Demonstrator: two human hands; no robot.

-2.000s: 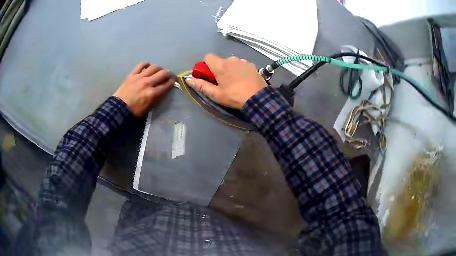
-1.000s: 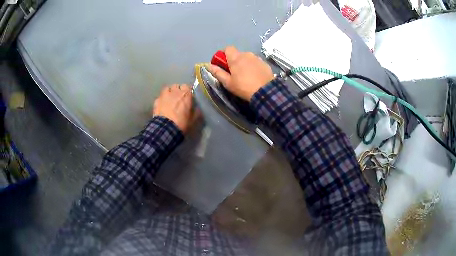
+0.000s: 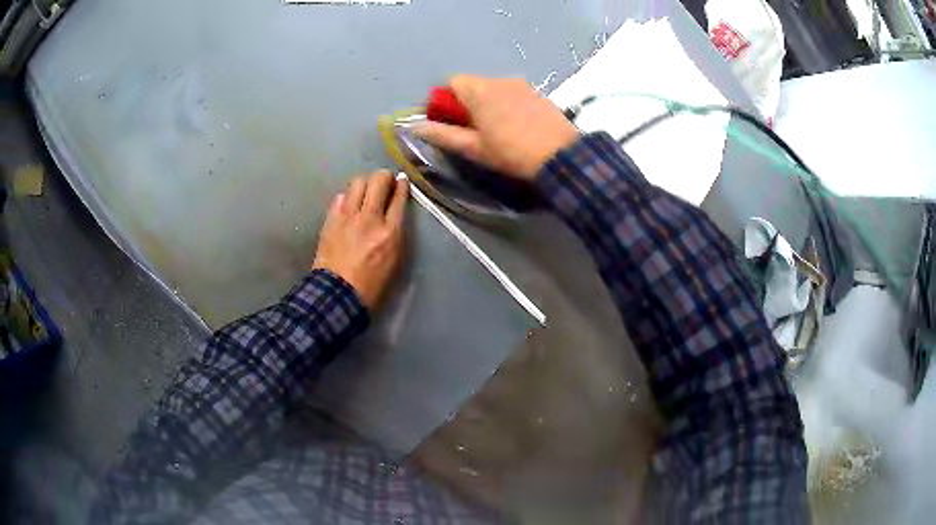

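Note:
My right hand (image 3: pixel 513 125) grips the red handle of a steam iron (image 3: pixel 421 169), whose yellowish-rimmed tip points left. The iron is just beyond the white turned edge (image 3: pixel 474 251); whether it touches the table cannot be told. The turned edge runs as a thin strip along the upper right side of the flat grey template (image 3: pixel 441 338). My left hand (image 3: pixel 361 234) lies on the template's upper left part, fingertips at the strip's upper end. My hand and sleeve hide the template's left side.
A stack of white cut pieces (image 3: pixel 657 123) lies beyond my right wrist, crossed by the green hose (image 3: pixel 754 138) and black cord. A pale cloth bundle with cords (image 3: pixel 785 277) lies at the right. Another white piece (image 3: pixel 347 2) is cut off by the top edge. Thread scraps dot the table.
The template has turned, so its white turned edge faces up and right. The iron has moved off this edge, away from me, uncovering the strip. My left hand now rests near the strip's upper end.

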